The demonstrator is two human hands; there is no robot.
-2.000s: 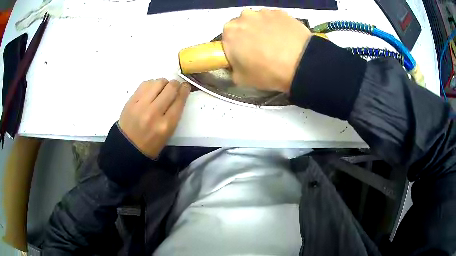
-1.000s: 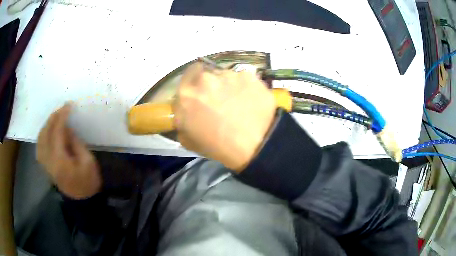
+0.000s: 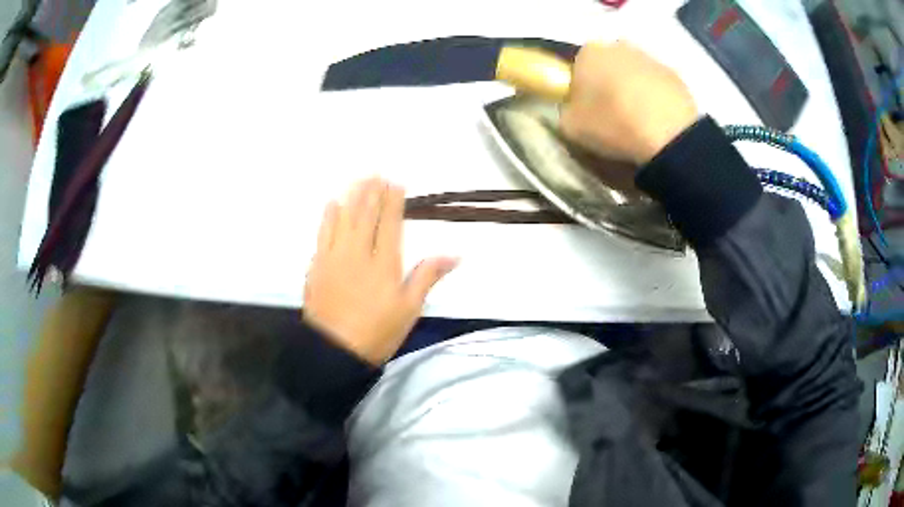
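A narrow dark maroon garment piece (image 3: 476,211) lies on the white table, with a thin pale gap between its two long edges. My left hand (image 3: 367,262) lies flat over its left end, fingers pointing away and thumb out. My right hand (image 3: 629,104) grips the yellow wooden handle of the steam iron (image 3: 555,163). The iron's soleplate covers the right end of the piece. Whether it presses down cannot be told. A flat dark crescent cut piece (image 3: 416,64) lies beyond, its right end behind the iron handle.
Dark maroon pointed strips (image 3: 84,188) lie piled at the left edge of the white table (image 3: 218,178). Pale scraps and a silver item are at upper left. A dark pad with red marks (image 3: 743,59) lies upper right. Blue hoses (image 3: 815,168) run right from the iron.
The iron in my right hand has moved right and away from me. My left hand, blurred at lower left before, now lies on the maroon piece. The view has shifted.
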